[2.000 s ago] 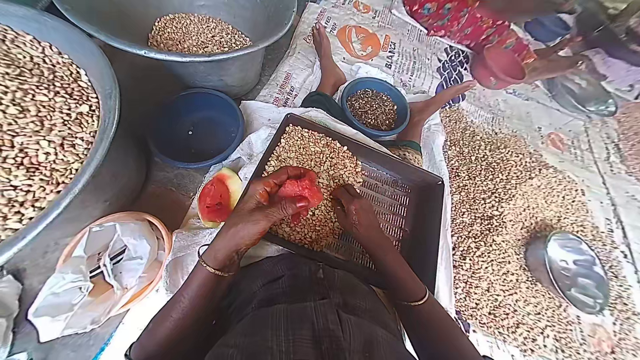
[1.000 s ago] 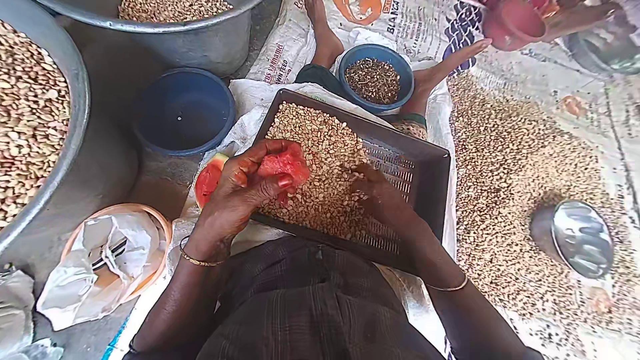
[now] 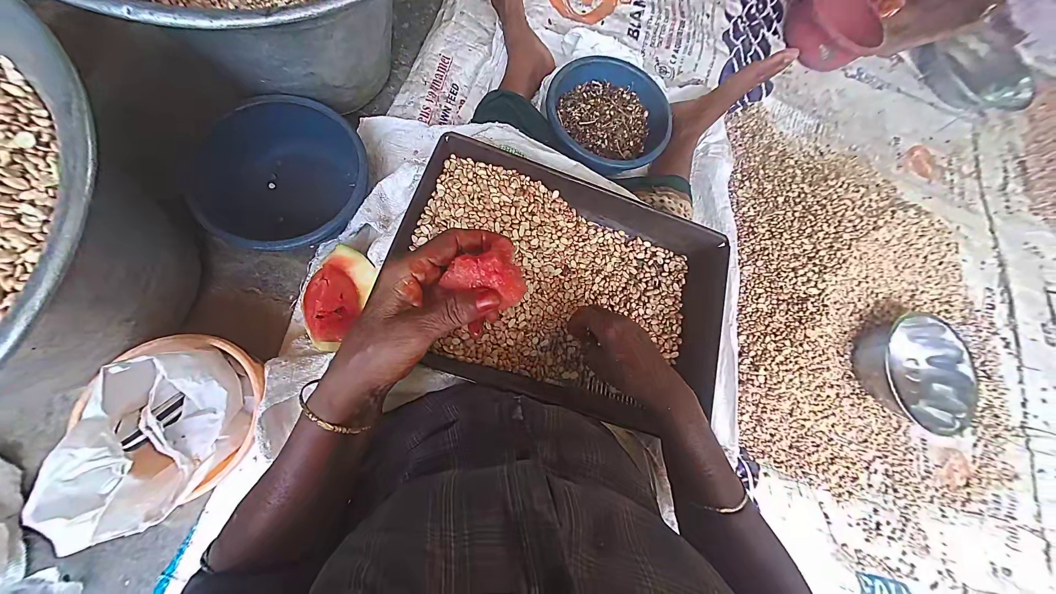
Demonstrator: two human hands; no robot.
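Observation:
A piece of red watermelon flesh (image 3: 487,276) is pinched between the thumb and fingers of my left hand (image 3: 421,297), above the left part of a dark plastic tray (image 3: 711,289). Pale brown nuts or beans (image 3: 528,223) cover most of the tray's slotted bottom. My right hand (image 3: 623,351) rests among them near the tray's front edge, its fingertips partly hidden; whether it holds any cannot be told. Left of the tray lies a watermelon piece with rind (image 3: 334,297), close to my left wrist.
A blue basin (image 3: 359,177) and large metal tubs (image 3: 82,165) stand at left, near a plastic bag in an orange-rimmed container (image 3: 247,371). Beyond the tray, a blue bowl (image 3: 557,107) holds dark bits between bare legs. A metal bowl (image 3: 932,375) lies among spread nuts at right. Another person's hand holds a red bowl (image 3: 833,33).
My right hand has moved over the tray toward its front. The nuts now cover much of the slotted bottom that showed at right before. My left hand still holds the watermelon.

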